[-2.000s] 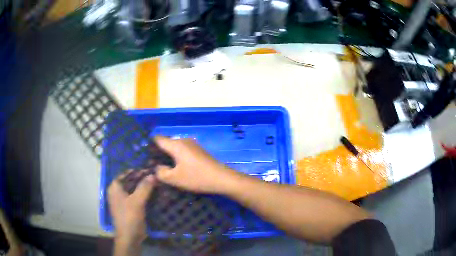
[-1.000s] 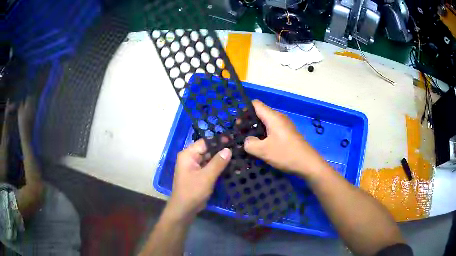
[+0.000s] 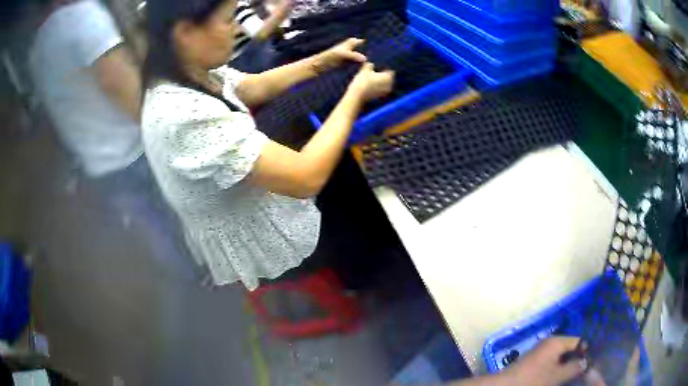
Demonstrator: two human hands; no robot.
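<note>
The blue bin [image 3: 537, 326] is at the bottom right, cut off by the picture's lower edge. The black perforated sheet [image 3: 623, 290] crosses over it and reaches past its rim, with white and orange showing through its holes. My left hand [image 3: 557, 362] is at the bottom edge over the bin, its fingers closed at the sheet's edge. A few small dark pieces lie in the bin beside it. My right hand cannot be made out; a blurred skin-coloured patch touches the bottom edge beside my left hand.
Black perforated sheets [image 3: 468, 154] lie on the white bench [image 3: 490, 234]. Beyond them, a person [image 3: 219, 162] works over another blue bin [image 3: 411, 103]. Stacked blue bins [image 3: 490, 41] stand behind. A red stool [image 3: 305, 305] is on the floor. Another person stands at far left.
The view has swung left, so the bin, sheet and my left hand now sit at the bottom right. The neighbouring person and stacked bins have come into view. My right hand is no longer clearly visible.
</note>
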